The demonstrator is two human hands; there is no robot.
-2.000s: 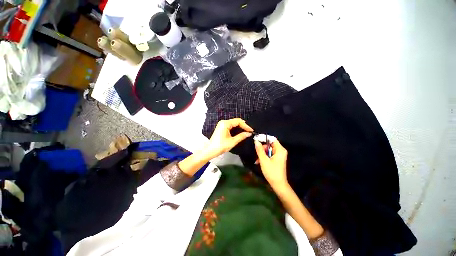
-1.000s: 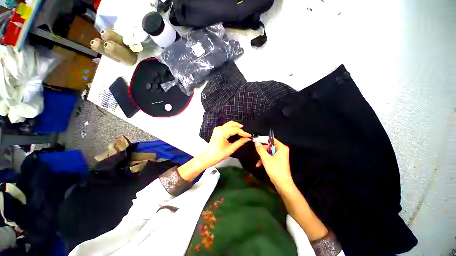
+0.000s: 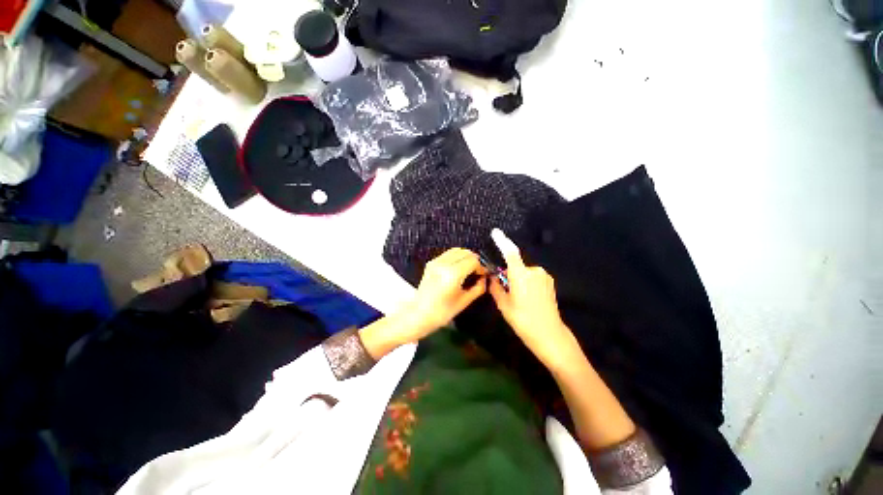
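Note:
The dark garment (image 3: pixel 629 290) lies over the table edge, plain black on the right, finely checked at the upper left. My left hand (image 3: pixel 450 287) pinches the garment's edge between thumb and fingers. My right hand (image 3: pixel 528 295) meets it there and holds small snips (image 3: pixel 498 276) with a blue part, blades pointing at the pinched spot. A white wrap (image 3: pixel 503 247) covers my right index finger, which is stretched out. Button, needle and thread at the fingertips are too small to tell.
A round black tray (image 3: pixel 266 179) with red rim holds dark buttons and a white disc. Beside it are a clear plastic bag (image 3: pixel 387 121), a phone (image 3: pixel 225 166), tan thread cones (image 3: pixel 232 75) and a bottle (image 3: pixel 334 60). A black heap (image 3: pixel 455 34) lies at the far side.
The snips have turned from pointing away to lying across the left fingertips. The right index finger has stretched out. The view has shifted, and the garment's far corner sits lower.

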